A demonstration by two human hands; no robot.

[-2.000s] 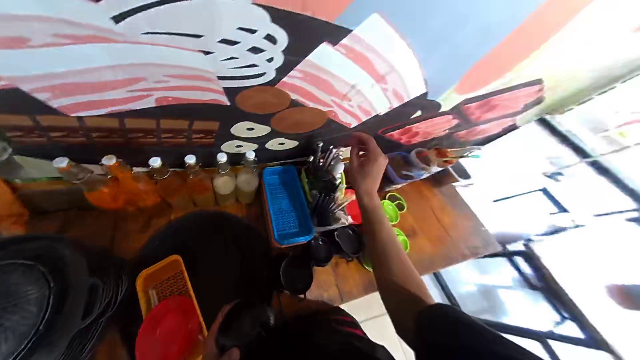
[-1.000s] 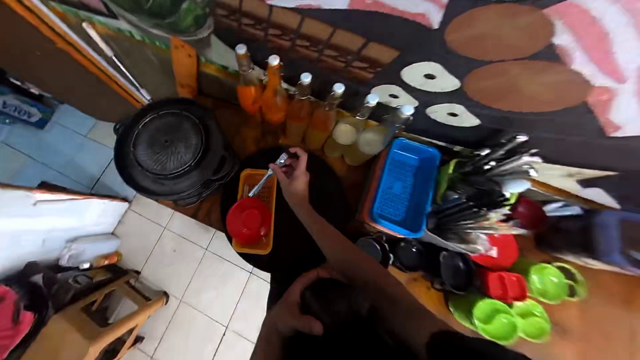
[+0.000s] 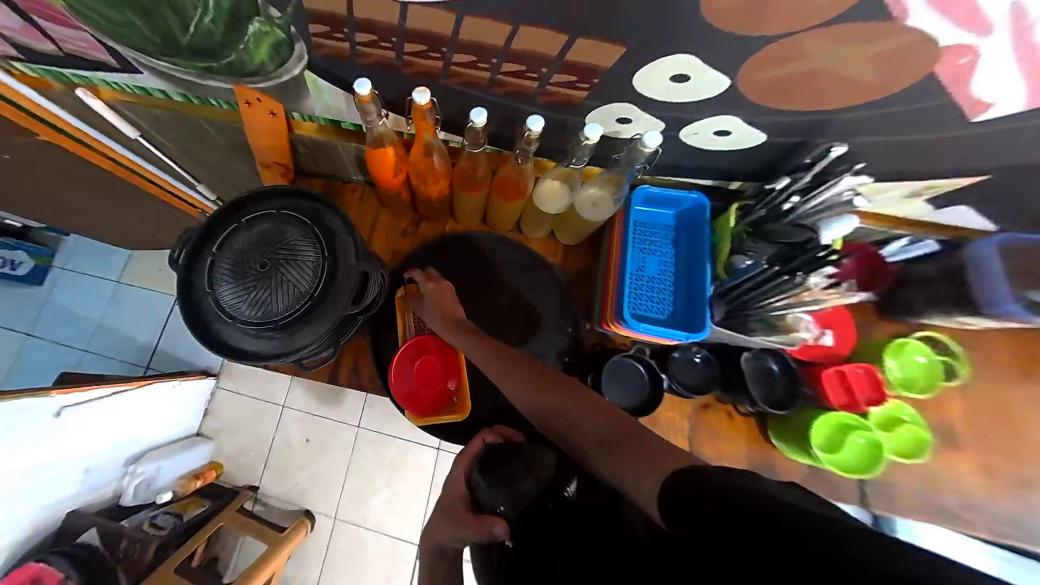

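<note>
My right hand (image 3: 436, 301) reaches in from the right and is at the far end of an orange plastic basket (image 3: 463, 404); whether its fingers hold anything is unclear. A red bowl (image 3: 425, 375) rests in the near part of that basket, on a large round black tray (image 3: 516, 301). Low in the view, my left hand (image 3: 471, 496) is wrapped around a glossy black rounded object (image 3: 516, 479), its thumb on the near side. Metal and black-handled utensils (image 3: 780, 236) stand in a holder to the right, beside a stack of baskets with a blue one (image 3: 666, 264) on top.
Black grill pans (image 3: 266, 268) are stacked at the left. Several swing-top glass bottles (image 3: 491, 179) line the wall. Black cups (image 3: 632, 382), red containers (image 3: 851, 387) and green cups (image 3: 847, 444) sit at the right. A wooden stool (image 3: 236, 540) stands on the tiled floor.
My right hand went from the utensil holder to the orange basket, carrying a metal utensil a second ago; that utensil is not plainly visible now. The view swung left after the first frame.
</note>
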